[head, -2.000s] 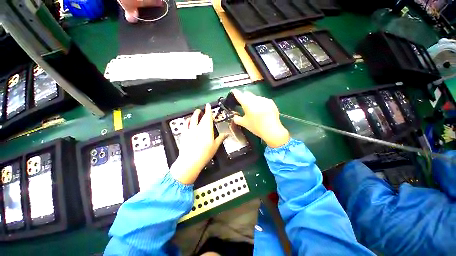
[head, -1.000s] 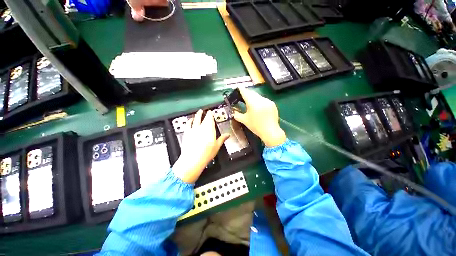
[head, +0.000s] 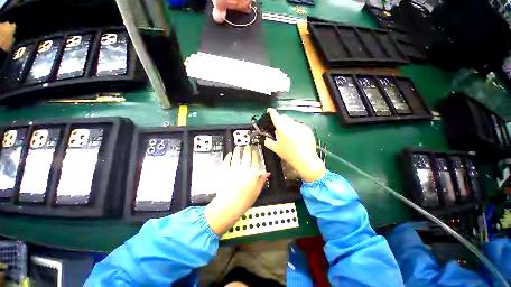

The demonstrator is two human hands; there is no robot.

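Note:
The black foam tray (head: 130,193) in front of me holds phone units in a row of slots. My left hand (head: 238,185) lies with spread fingers over the lower part of the third phone unit (head: 242,138). My right hand (head: 295,147) is closed around the black air blow gun (head: 265,124), its front end just right of that phone's camera cluster. The air hose (head: 386,189) runs right from my right hand. The fourth phone is mostly hidden under my right hand. The strip of dark round dots (head: 263,221) lies at the near bench edge.
A metal upright (head: 147,61) stands behind the tray. Other phone trays lie left (head: 115,168), back left, back right (head: 381,119) and far right. White stacked sheets (head: 238,73) sit beyond my hands. A blue sleeve (head: 414,252) shows at lower right, and part of another hand at the upper left edge.
The view has swung left, so the bench appears shifted right. My left hand and the gun have moved from the fourth phone to the third phone. The gun stays in my right hand.

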